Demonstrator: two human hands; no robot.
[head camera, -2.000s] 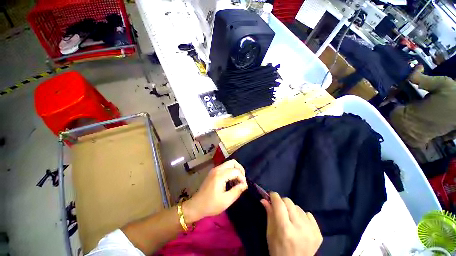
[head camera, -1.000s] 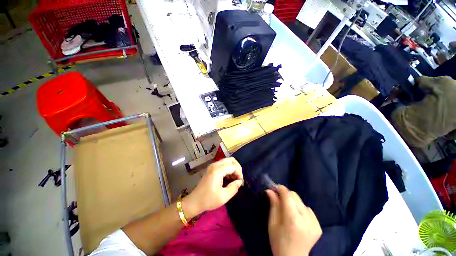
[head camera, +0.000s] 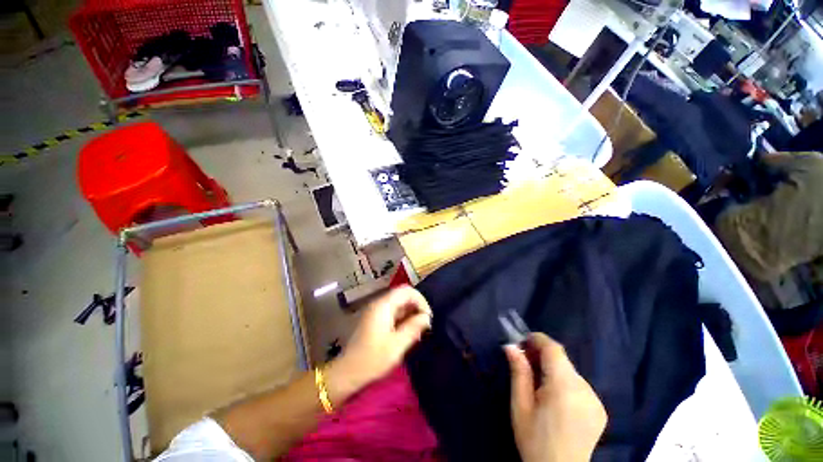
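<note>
Black garment pieces (head camera: 587, 298) lie in a large heap over the table's near edge and hang towards my lap. My right hand (head camera: 555, 397) holds small thread snips (head camera: 514, 327) above the cloth, with the two silvery blades pointing up and apart, slightly blurred. My left hand (head camera: 388, 329) is at the left edge of the heap, fingers curled with the fingertips near the cloth edge. Whether it pinches cloth or a thread cannot be told. Magenta cloth (head camera: 374, 420) covers my lap under my left forearm.
A black box-shaped unit (head camera: 447, 77) and a bundle of black strips (head camera: 460, 162) stand on the white table beyond cardboard (head camera: 505, 217). A tan cart (head camera: 221, 325), red stool (head camera: 135, 176) and red crate trolley (head camera: 171, 54) are left. A blue-white bin (head camera: 722, 262) and green fan (head camera: 794, 431) are right.
My right hand has moved right, away from my left hand, and the snips have come clear of the cloth edge. My left hand has shifted slightly left. The whole view has shifted a little.
</note>
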